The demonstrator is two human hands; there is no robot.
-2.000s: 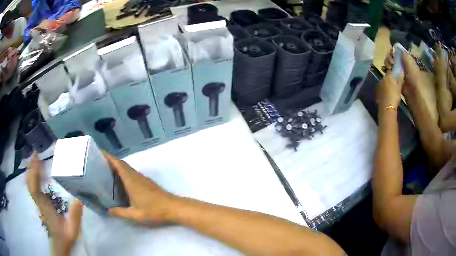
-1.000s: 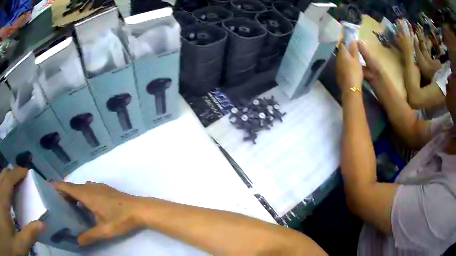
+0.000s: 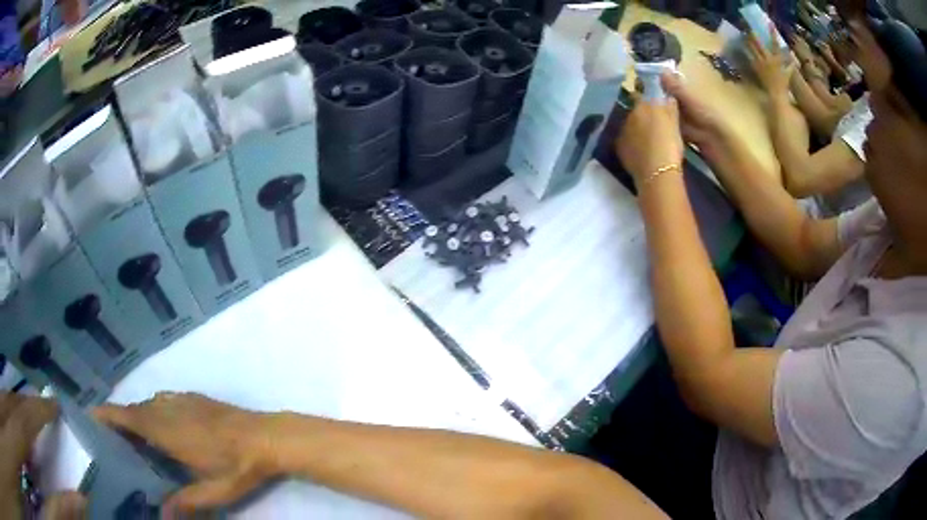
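A pale blue-grey retail carton with a white end is at the lower left, cut off by the picture's edge. My right hand lies along its right side, fingers spread on it. My left hand is at its left side, partly cut off by the left edge and blurred. Both hands hold the carton between them. Behind it stands a row of open cartons with whitish bags in their tops and a black product picture on each front.
Black cups stand stacked behind. Right of the row are dark printed slips, a pile of small black fittings and one open carton. A neighbouring person works at the right, holding a whitish piece with a round dark end.
The view has swung right, so the table things appear farther left. The held carton sits lower left and more cut off. A round dark part now shows at the neighbour's hands.
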